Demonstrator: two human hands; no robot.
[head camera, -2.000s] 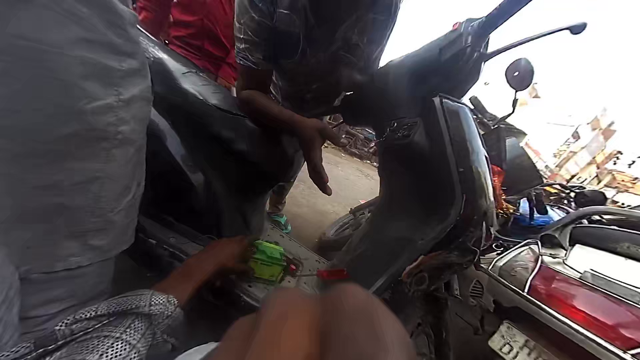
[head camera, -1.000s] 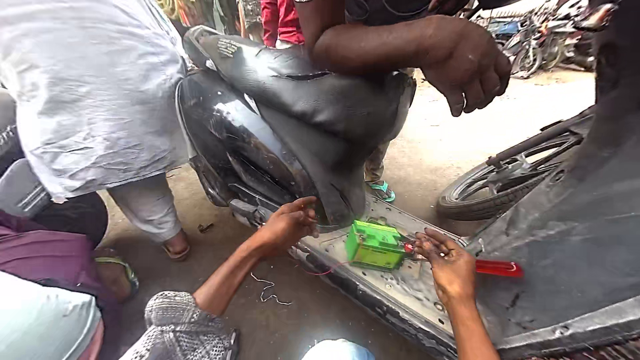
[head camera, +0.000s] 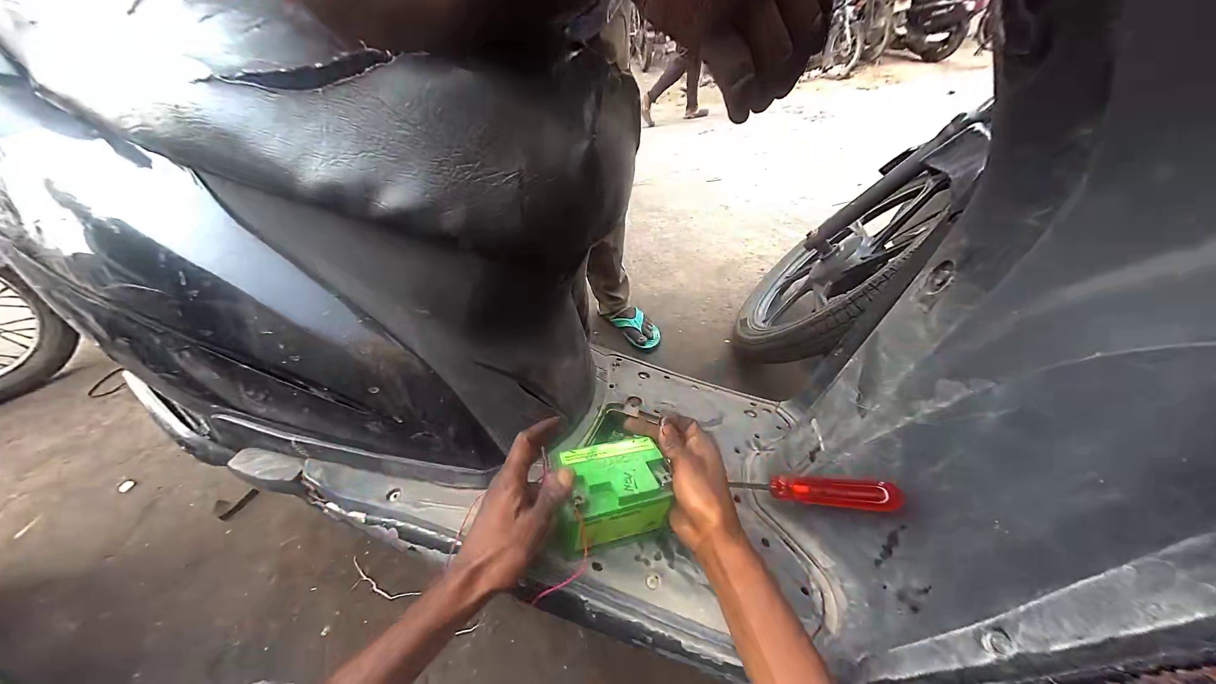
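Observation:
A green scooter battery (head camera: 617, 499) rests on the scooter's metal footboard (head camera: 665, 598). My left hand (head camera: 518, 508) is at its left end, thumb at the terminal, with a thin red wire (head camera: 568, 579) running down beside it. At the right end, my right hand (head camera: 696, 475) touches the battery near the other terminal; what its fingertips pinch is too small to tell. A screwdriver with a clear red handle (head camera: 836, 493) lies to the right, its shaft passing behind my right hand. Behind the battery is an opening (head camera: 613, 425) in the footboard.
The torn black seat (head camera: 408, 142) and side panel rise at left, the front shield (head camera: 1064, 380) at right. Another person's hand (head camera: 750, 47) hangs above. A foot in a turquoise sandal (head camera: 636, 329) stands beyond the footboard, near a motorcycle wheel (head camera: 836, 285).
My left hand has come in from beside the battery to its left terminal. The view has moved closer to the footboard since a second ago.

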